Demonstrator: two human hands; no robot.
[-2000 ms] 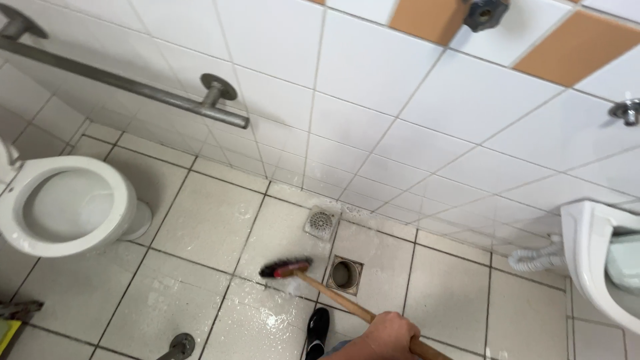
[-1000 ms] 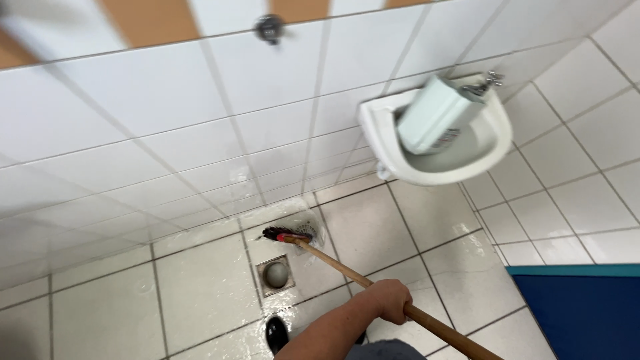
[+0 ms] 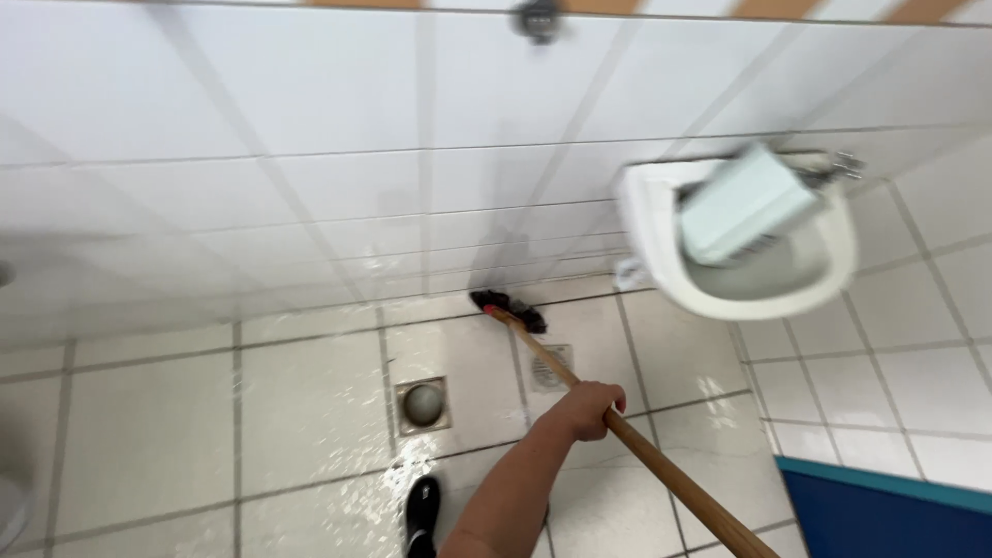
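My left hand [image 3: 593, 411] is closed around the wooden handle [image 3: 674, 477] of a floor brush. The handle runs from the lower right edge up to the dark-bristled brush head [image 3: 509, 310], which has a pink-red part at its joint. Its bristles rest on the tiled floor close to the foot of the wall. Beneath the handle lies a square drain grate [image 3: 552, 368], partly covered by it. An uncovered square floor drain [image 3: 424, 404] with a round opening is to the left. My right hand is out of view.
A white washbasin [image 3: 744, 310] with a pale green boxy object [image 3: 744, 205] in it juts from the wall at right. A metal valve knob [image 3: 537, 19] is above. Wet, shiny floor surrounds a black boot [image 3: 422, 511]. A blue panel [image 3: 891, 511] stands lower right.
The brush head has moved from beside the drain grate to the wall's foot, beyond the grate. Since the oldest frame, the view has swung right, away from the toilet.
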